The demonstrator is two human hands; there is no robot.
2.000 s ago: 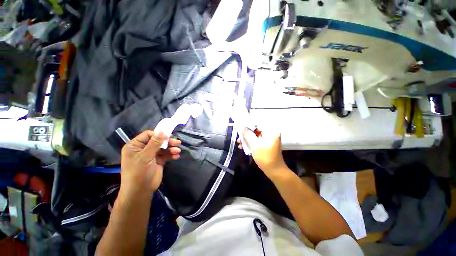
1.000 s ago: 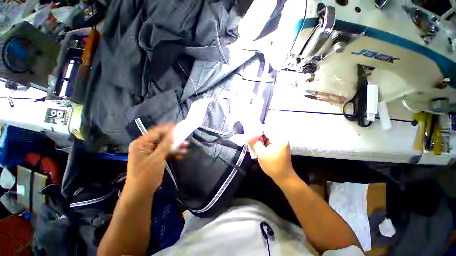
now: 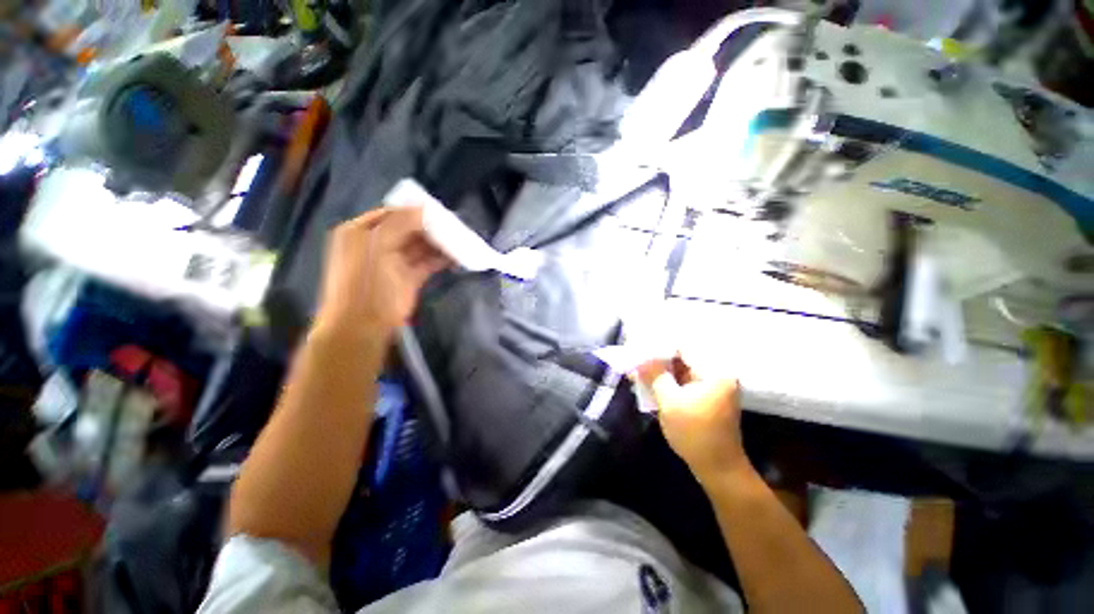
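Note:
My left hand (image 3: 382,266) grips a white strip (image 3: 456,234) that runs from its fingertips to the right, over the garment. My right hand (image 3: 693,408) pinches a small white label (image 3: 644,390) at the table's front edge. A reddish-brown bit shows at its fingertips, too blurred to name. The dark grey garment (image 3: 480,360) lies left of the machine and spills toward my lap. Its striped tape (image 3: 558,462) curves along the lower edge. The needle area is blurred and glaring.
The white JACK machine (image 3: 936,216) stands at the right. Scissors (image 3: 895,288) lie on the bed under its arm, with yellow-handled tools (image 3: 1056,372) at the right end. A paper sheet (image 3: 858,540) lies below the table. Another machine bed (image 3: 144,258) is at the left.
The view has swung, so the scene sits lower and further right. My left hand has risen, with the white strip still in it. My right hand still pinches the label.

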